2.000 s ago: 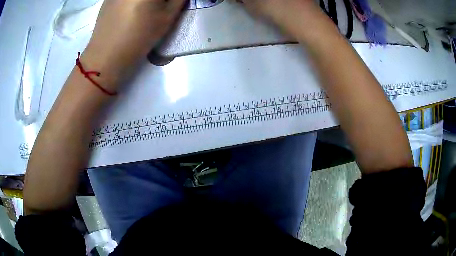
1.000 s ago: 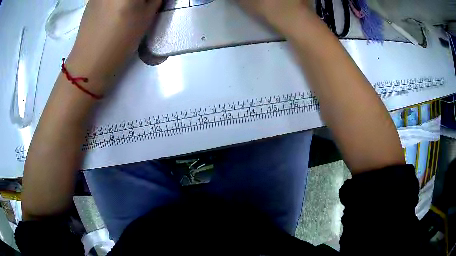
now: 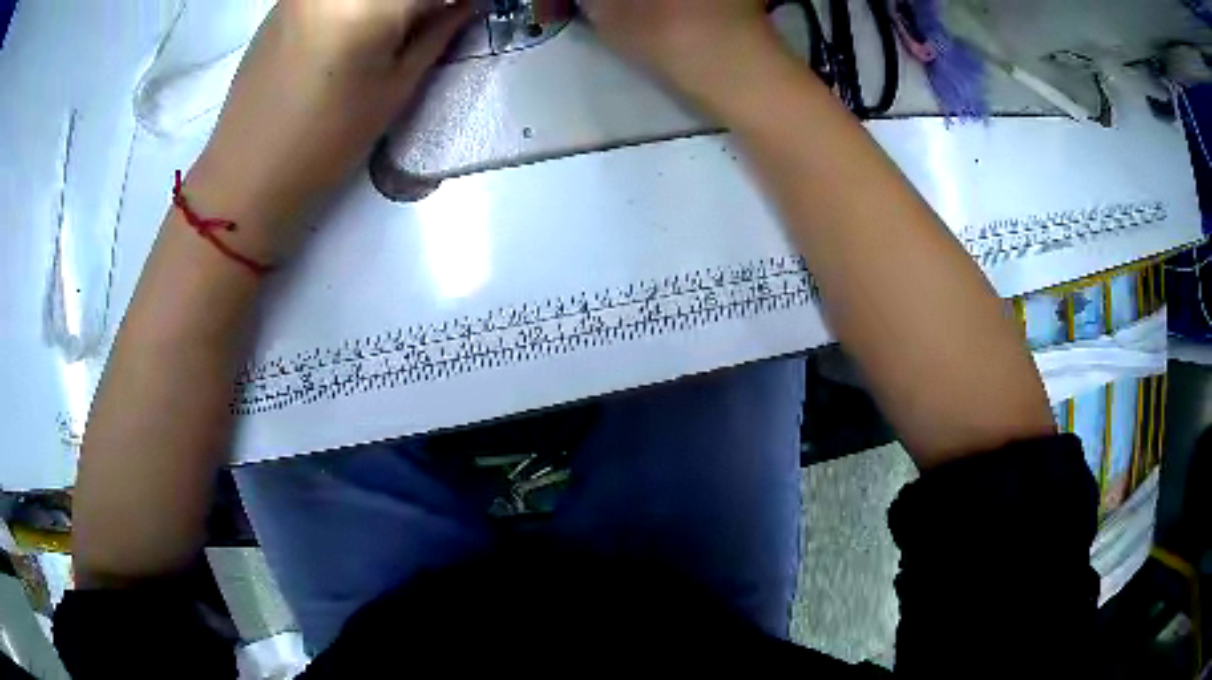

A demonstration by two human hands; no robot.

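Note:
My left hand point(image 3: 366, 29) is at the top edge, left of the shiny metal needle plate point(image 3: 512, 29); its fingers are partly cut off and blurred. My right hand point(image 3: 665, 33) is at the top edge just right of the plate, also cut off. Small metal parts show between the hands. Whether the fingers hold any fabric cannot be seen. The grey machine bed point(image 3: 532, 120) with its rounded left end lies below both hands, set into the white table point(image 3: 598, 213).
Black-handled scissors point(image 3: 888, 60) lie right of my right hand, beside a purple thread bundle point(image 3: 954, 83). A slim pale stick point(image 3: 1043, 86) lies farther right. A printed ruler point(image 3: 532, 332) runs along the front edge. White strips point(image 3: 67, 292) lie far left. A yellow rack point(image 3: 1154, 432) stands at right.
The camera view has shifted, showing more of the metal needle plate between the hands. My right hand and forearm appear farther left in the picture. Both hands stay near the plate.

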